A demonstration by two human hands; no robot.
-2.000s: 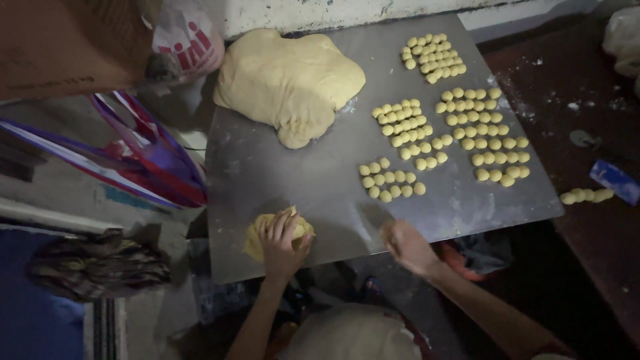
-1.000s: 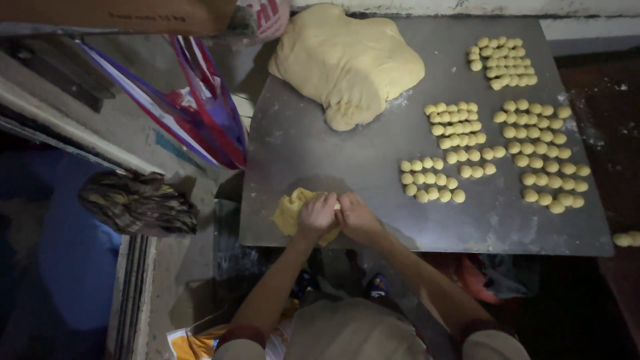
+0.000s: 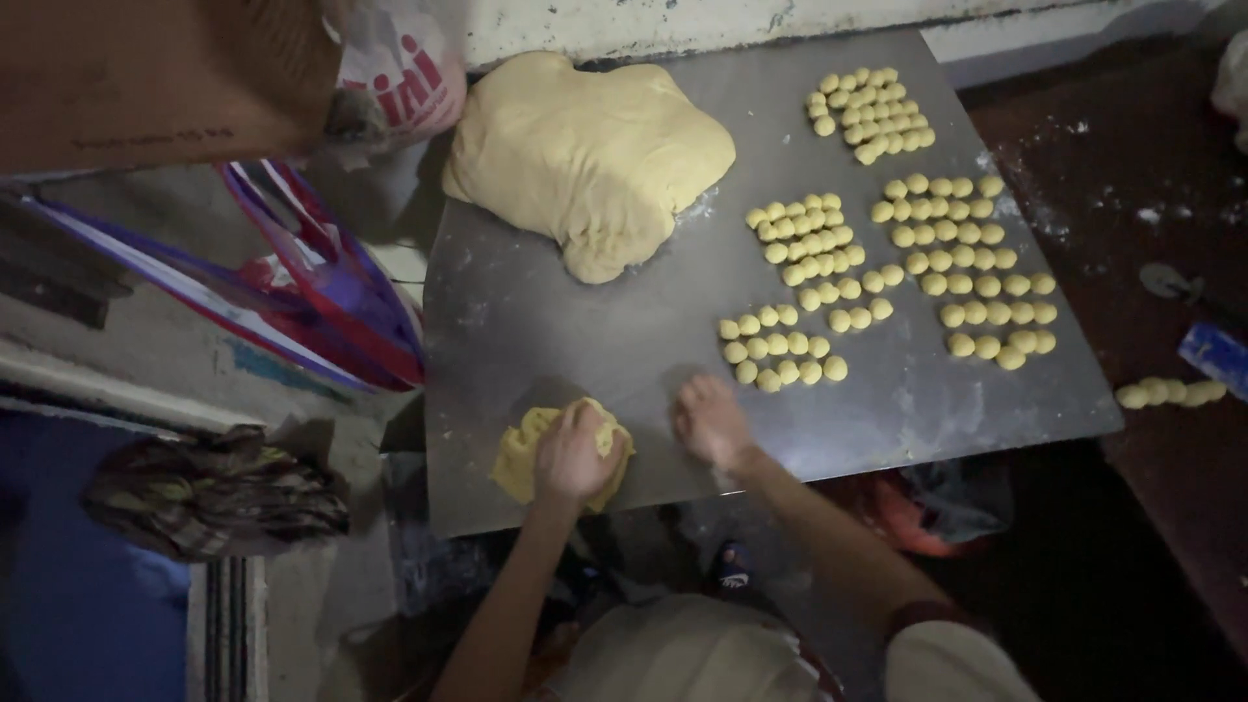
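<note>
My left hand grips a small piece of yellow dough near the front left of the metal tabletop; some dough shows above its fingers. To its right, my right hand rests low over the tabletop with curled fingers; whether anything is under the palm is hidden. A large mass of dough lies at the back left. Rows of small dough balls sit just beyond my right hand, with more rows of dough balls at the right and back right.
A cardboard box and a plastic bag stand at the upper left. A striped bag is beside the table's left edge. On the dark surface at right lie a blue object and a dough strip. A wall borders the back.
My hands were together at the small dough piece one second ago. My right hand has since moved right, away from it, while my left hand has stayed at the dough.
</note>
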